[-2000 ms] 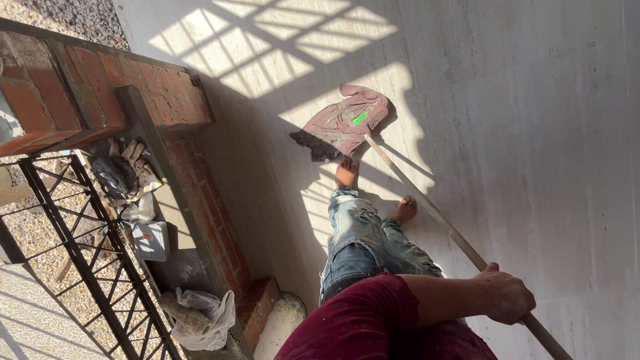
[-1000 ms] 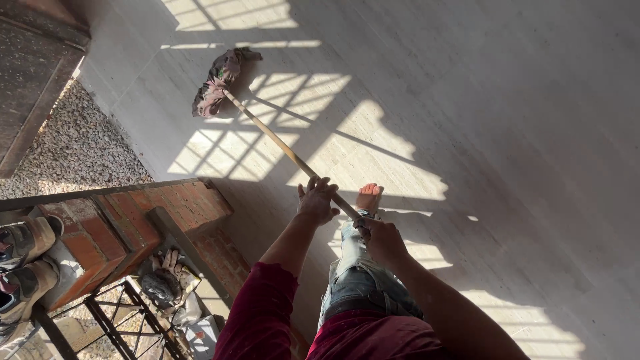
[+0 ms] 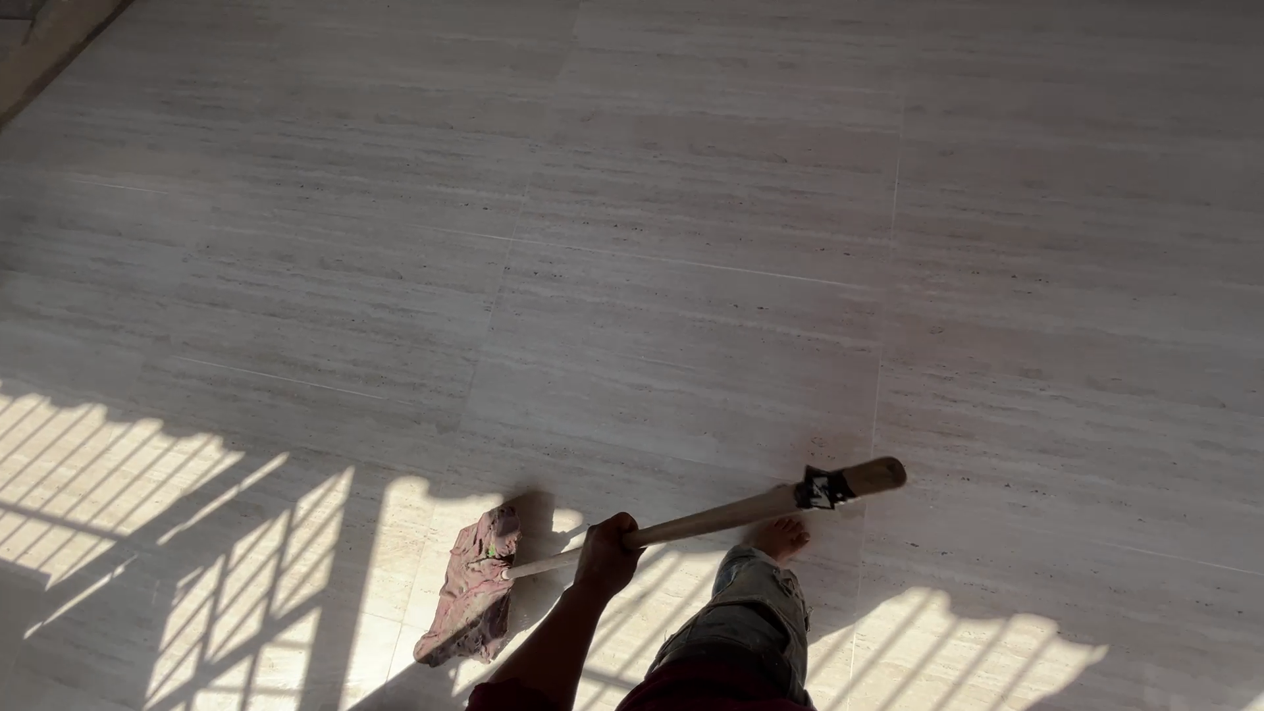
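My left hand [image 3: 607, 555] is closed around the wooden pole [image 3: 716, 517] of a floor mop, at about its middle. Black tape with a pale mark wraps the pole near its rounded upper end, which points right, above my bare foot [image 3: 780, 538]. At the pole's lower end, a crumpled pinkish-brown cloth [image 3: 474, 588] lies on the floor to the left of my hand, partly in sunlight. My right hand is out of view.
Pale stone-look floor tiles [image 3: 681, 326] with thin joints fill most of the view. Barred patches of sunlight cross the lower part. A brownish edge [image 3: 49, 54] runs along the upper left corner.
One second ago both hands held the pole; now only my left hand shows on it. The cloth has come from farther out to beside my legs. The view has shifted strongly.
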